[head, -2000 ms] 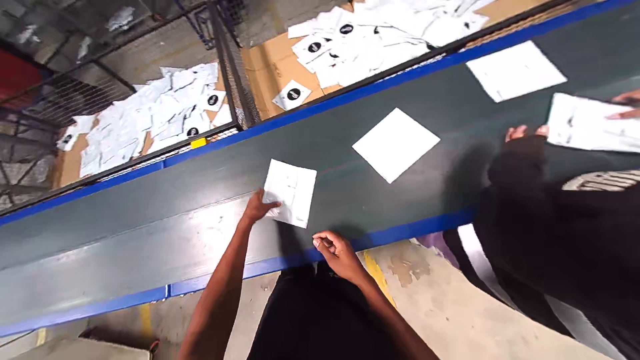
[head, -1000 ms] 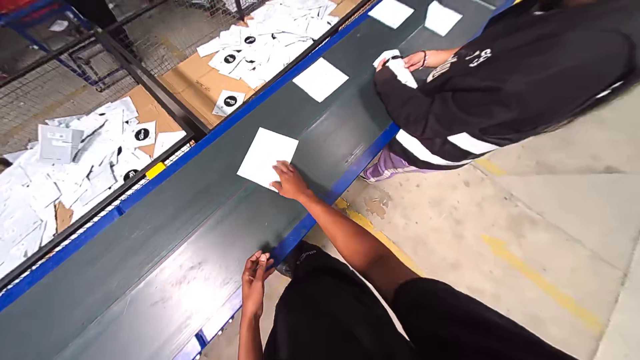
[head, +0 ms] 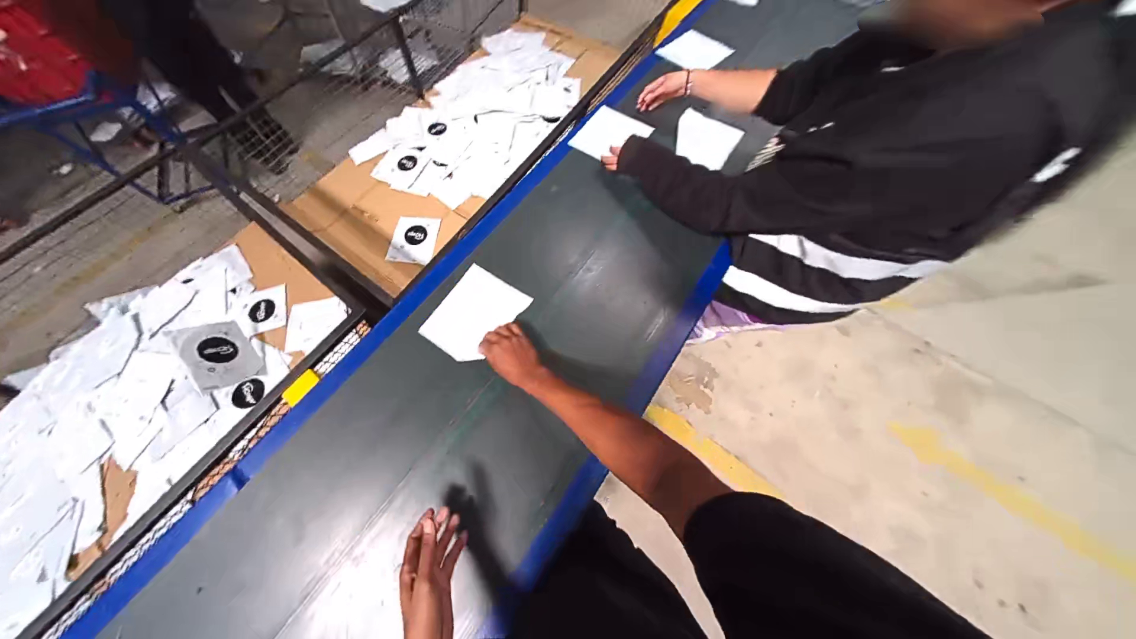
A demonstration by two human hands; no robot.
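Note:
On the dark conveyor belt (head: 390, 470) lies a white flat packet (head: 475, 312), its lower right corner under the fingertips of my right hand (head: 513, 353). The fingers are bent over that corner; whether they pinch it is hard to tell. My left hand (head: 429, 559) hovers over the near part of the belt, fingers apart, holding nothing. Farther up the belt, another white packet (head: 611, 133) lies by a co-worker's hand, and one more (head: 707, 139) lies between that person's arms.
A co-worker in a black top (head: 852, 160) leans over the belt at the upper right. Beyond the blue belt edge (head: 355, 366), wire-mesh cages hold heaps of white packets (head: 133, 390) on cardboard. A yellow-marked concrete floor (head: 1003, 426) lies to the right.
The view has shifted. Two seconds ago my left hand was on a packet; now it is free over the belt. The co-worker's hands, a second ago on a packet, are now apart.

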